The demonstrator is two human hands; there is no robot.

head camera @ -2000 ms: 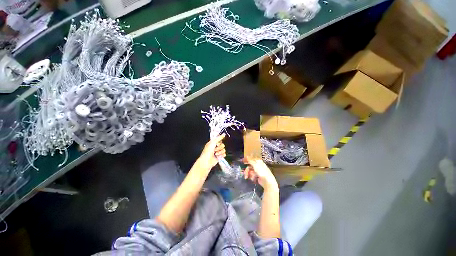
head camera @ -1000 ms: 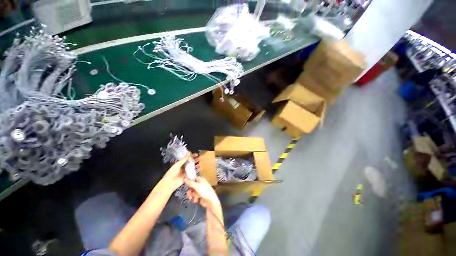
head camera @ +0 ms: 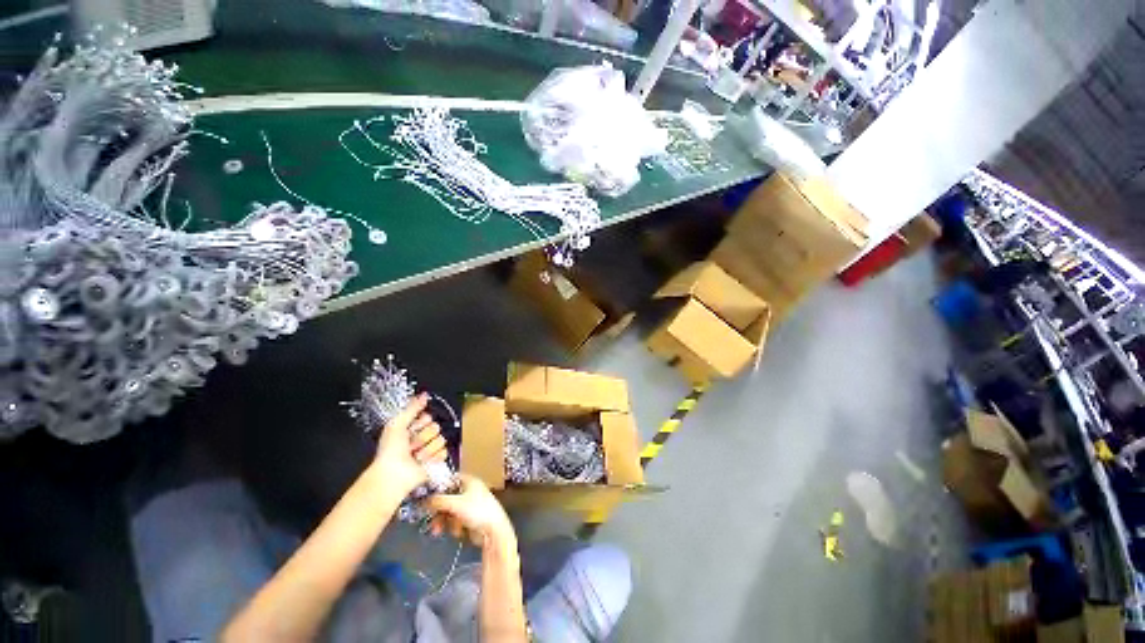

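A grey-white cable bundle is held above my lap, its small pale tips fanning out at the upper left. My left hand is closed around the middle of the bundle. My right hand is closed on its lower part, just below and right of my left hand. A thin strand hangs below my right hand. The open carton, with grey-white cables inside, stands to the right of my hands. The fingers hide the middle of the bundle.
A large cable pile hangs over the green bench's edge at left. A smaller cable bunch and a clear plastic bag lie on the bench. Open cartons stand on the floor beyond, near yellow-black tape.
The view has swung to the right, so the pile and bench sit further left. My hands have shifted along the bundle; both still hold it.
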